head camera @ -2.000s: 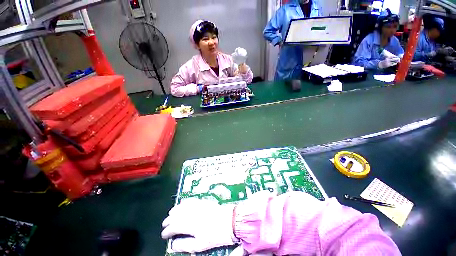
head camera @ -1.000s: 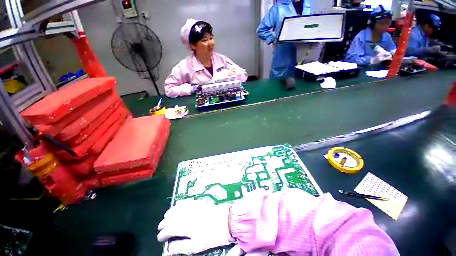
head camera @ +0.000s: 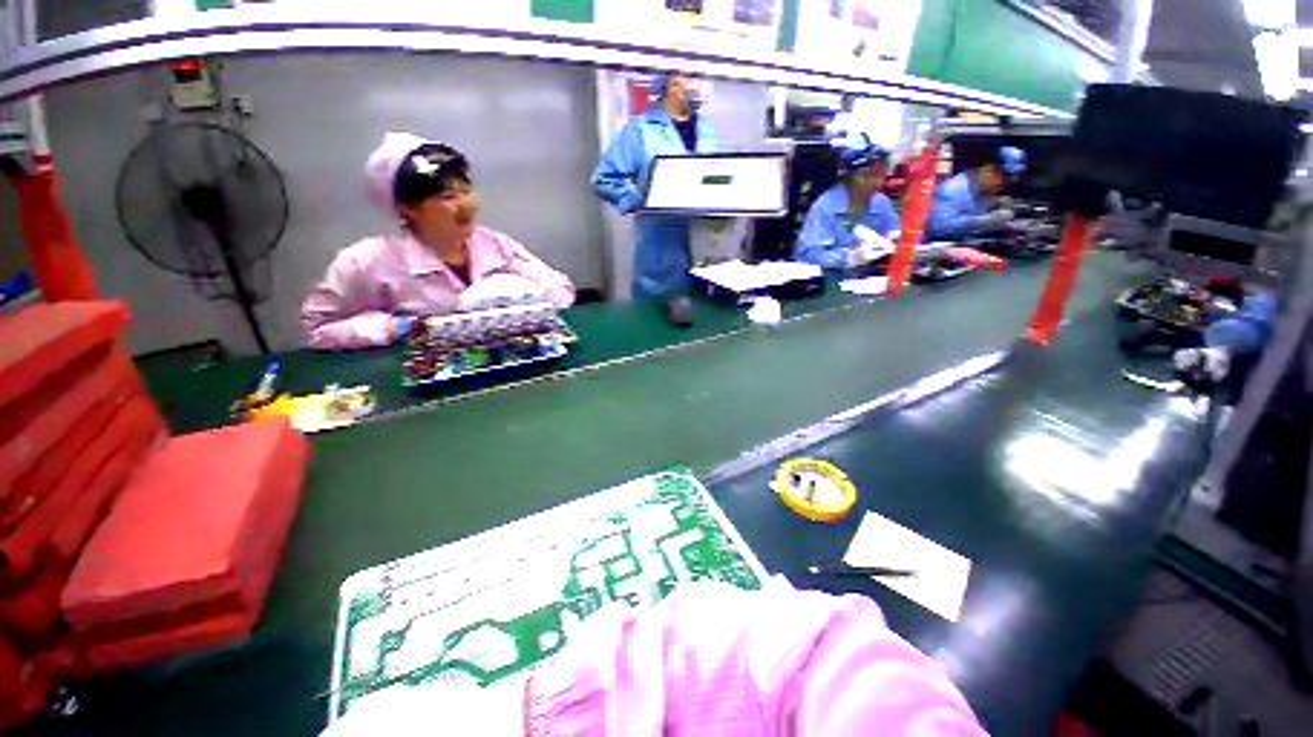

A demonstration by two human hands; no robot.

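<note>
A large green circuit board with silver-white traces [head camera: 576,576] lies at the bottom centre, its lower part hidden. My right arm in a pink sleeve reaches over it from the lower right. My right hand in a white glove [head camera: 418,714] is at the board's lower left, mostly cut off by the picture's bottom edge; its fingers cannot be made out. A thin dark line shows on the board just above the glove, too blurred to name. My left hand is not in view.
Red slabs [head camera: 195,540] are stacked at left. Right of the board are a yellow ring [head camera: 815,490], a pale sheet [head camera: 922,559] and a dark pointed stick [head camera: 853,570]. Opposite, a person in pink sits behind a finned board [head camera: 487,343]. Others wear blue.
The view has swung right; the board and slabs sit further left and more of the line shows at right. My right hand is now mostly out of the picture.
</note>
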